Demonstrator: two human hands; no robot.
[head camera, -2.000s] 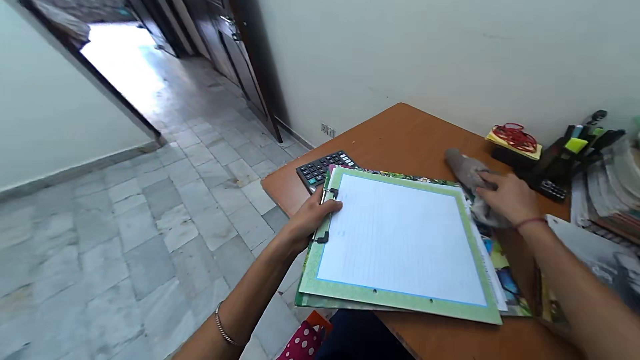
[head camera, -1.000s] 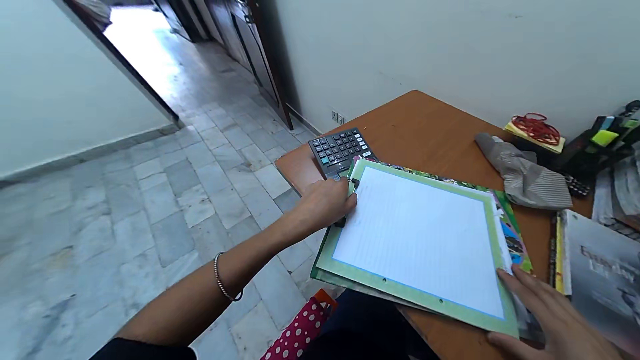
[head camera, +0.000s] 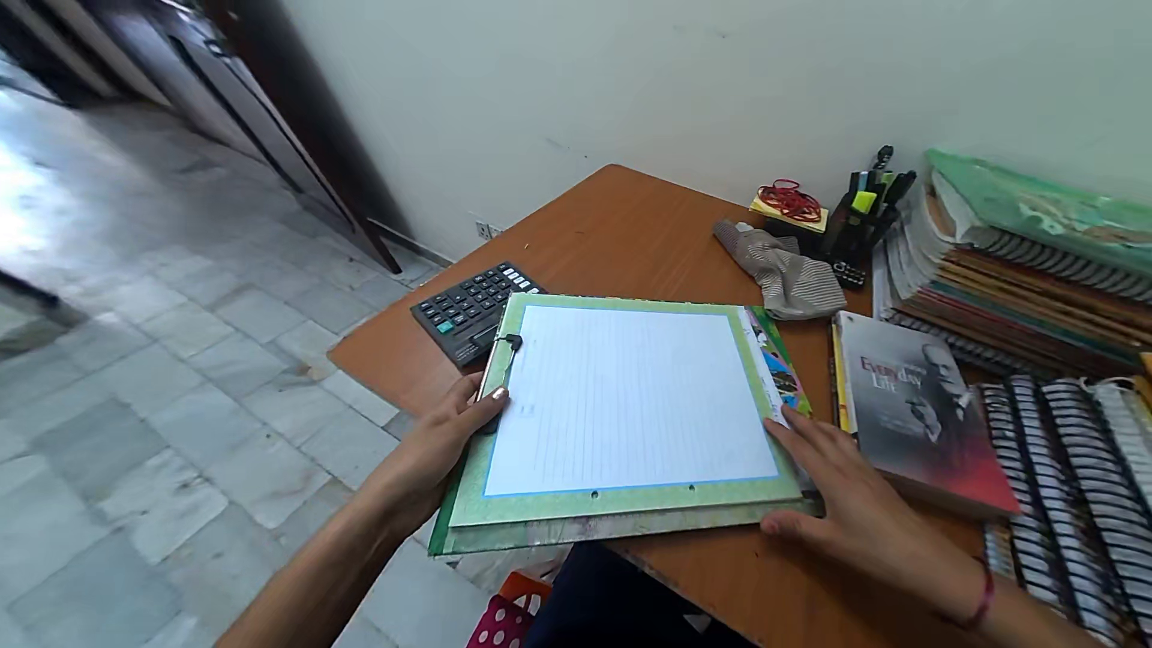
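A lined white sheet with a green and blue border (head camera: 630, 396) lies on top of a green folder (head camera: 576, 533), at the near edge of the desk. My left hand (head camera: 454, 418) grips the left side of the stack by a black clip (head camera: 511, 342), thumb on top and the other fingers partly hidden. Against the right edge rests my right hand (head camera: 837, 472), fingers apart, fingertips on the border. Beyond the stack's upper left corner is a black calculator (head camera: 472, 310). A colourful printed cover (head camera: 781, 364) shows from under the right side.
A crumpled striped cloth (head camera: 787, 270) lies behind, near a pen holder (head camera: 859, 225) and red string on a yellow pad (head camera: 792, 202). At right are a paperback book (head camera: 918, 405), spiral notebooks (head camera: 1071, 486) and a tall stack of notebooks (head camera: 1035, 288). A wall borders the wooden desk (head camera: 621, 243).
My right hand has left the striped cloth and come to the right edge of the paper stack. My left hand keeps its hold on the left side. The view has turned right.
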